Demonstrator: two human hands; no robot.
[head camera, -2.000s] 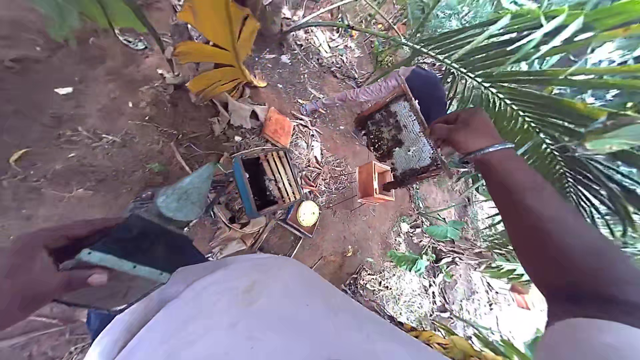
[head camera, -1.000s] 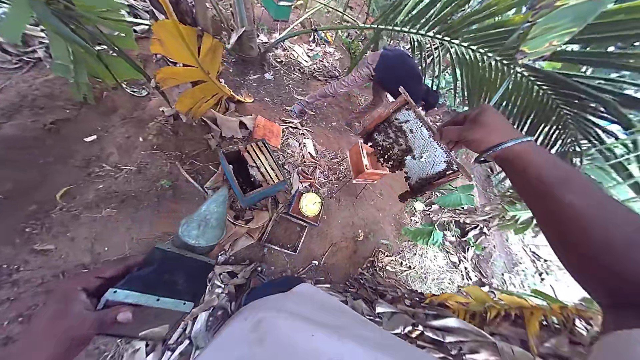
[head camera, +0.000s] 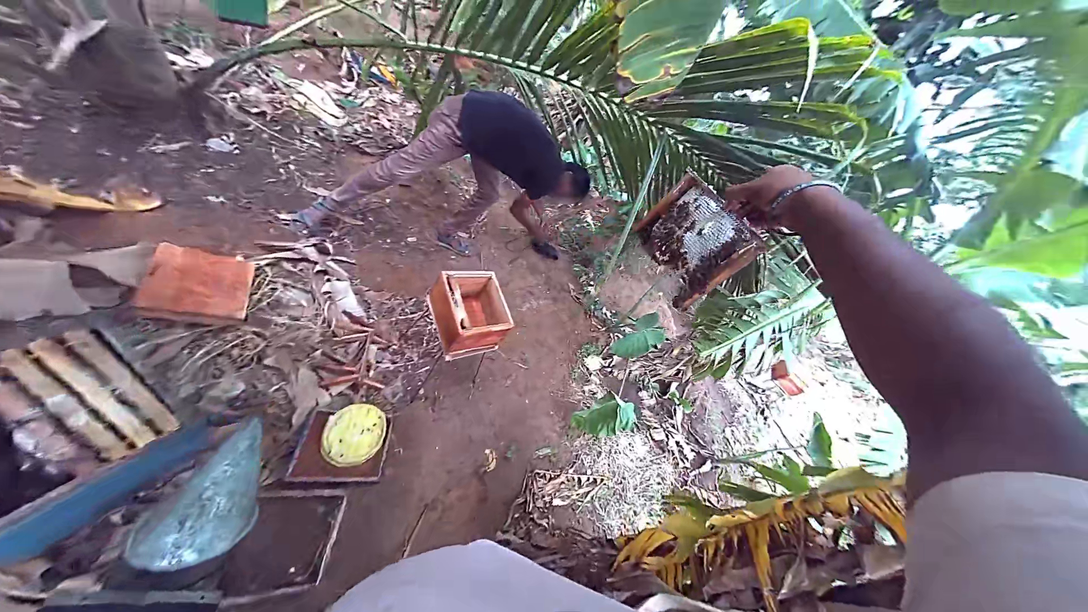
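Note:
My right hand (head camera: 769, 197), with a band at the wrist, grips the end of a wooden hive frame (head camera: 701, 238) at the right. Whitish comb cells and dark clusters, apparently bees, cover its face. The frame hangs tilted in front of the palm fronds. At the lower left shows the pale green metal cone of a bee smoker (head camera: 197, 501), with the top of its bellows (head camera: 127, 602) cut off by the bottom edge. My left hand is out of view. Left of the cone stands a blue-edged hive box (head camera: 93, 501) with wooden frames (head camera: 89, 395) across it.
A small open wooden box (head camera: 472, 314) stands mid-view. Behind it a person (head camera: 510, 140) bends to the ground. A yellow round object (head camera: 354, 434) lies on a square board, near an orange-brown board (head camera: 194, 282) and an empty-looking tray (head camera: 285, 540). Palm fronds (head camera: 680, 127) hang at the upper right.
The view has swung to the right. My left hand, earlier on the smoker's bellows, has left the view. My right hand still holds the frame. The other person shows more fully, with an arm reaching down.

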